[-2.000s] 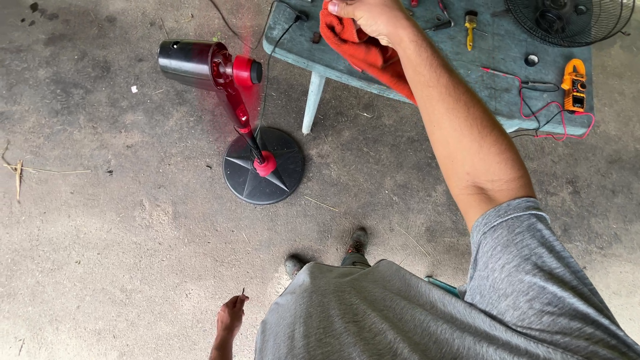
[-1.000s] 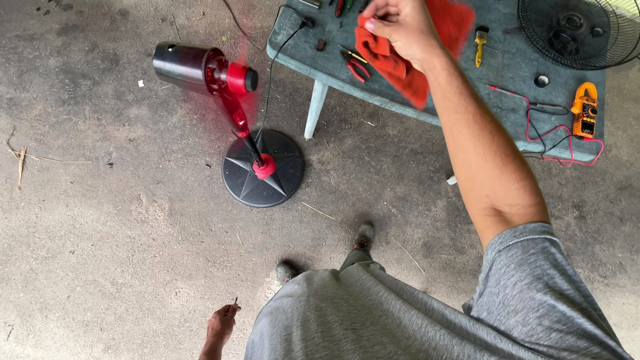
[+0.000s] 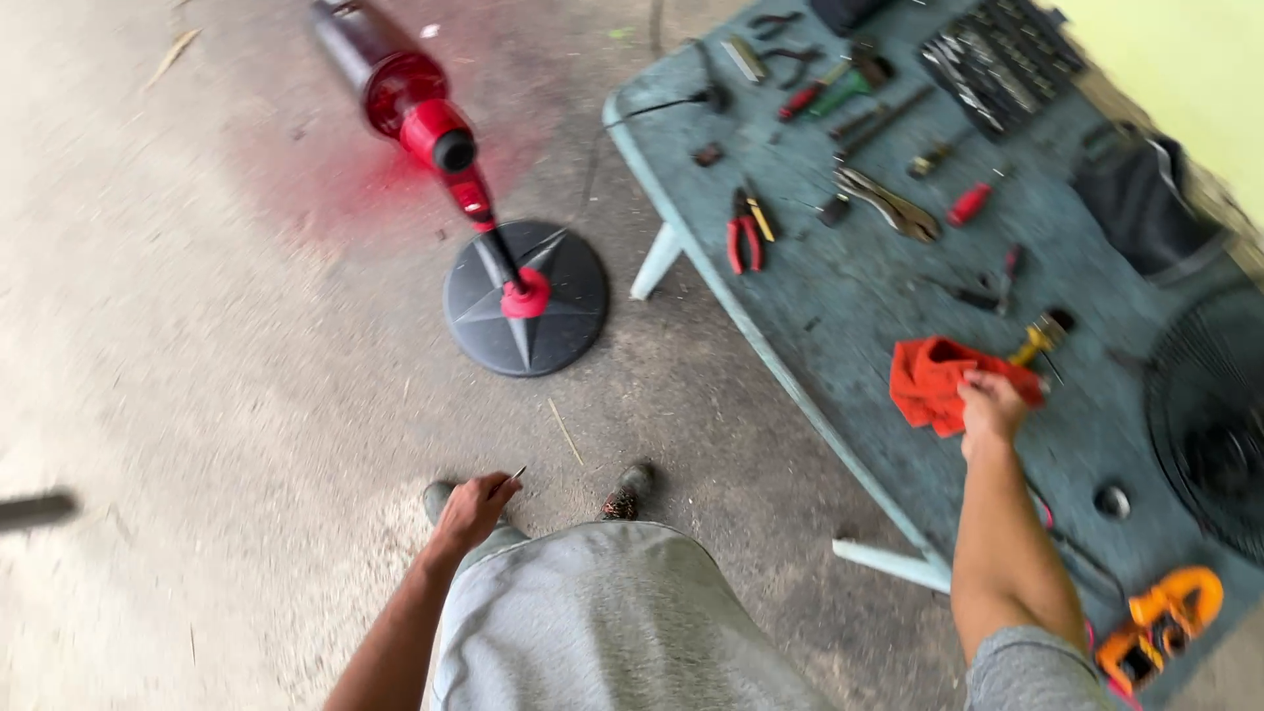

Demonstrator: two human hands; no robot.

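My right hand (image 3: 990,407) grips a crumpled red cloth (image 3: 928,383) at or just above the blue-green tabletop, beside a yellow-handled paintbrush (image 3: 1040,338). Low over the floor, near my boots, my left hand (image 3: 476,509) is closed on a small thin object (image 3: 515,476), too small to name. A red and black pedestal fan (image 3: 439,138) stands on its round black base (image 3: 526,326) to the left of the table; its blades are a red blur.
On the table (image 3: 810,346) lie red-handled pliers (image 3: 745,232), locking pliers (image 3: 887,205), a red screwdriver (image 3: 971,202), a socket set (image 3: 999,59), an orange clamp meter (image 3: 1160,627) and a black fan grille (image 3: 1215,425). Table legs (image 3: 894,565) splay out over the concrete floor.
My right hand has lowered the red cloth from in front of the table's near edge toward the paintbrush. My left hand has come nearer my boots. The view has turned and moved toward the table.
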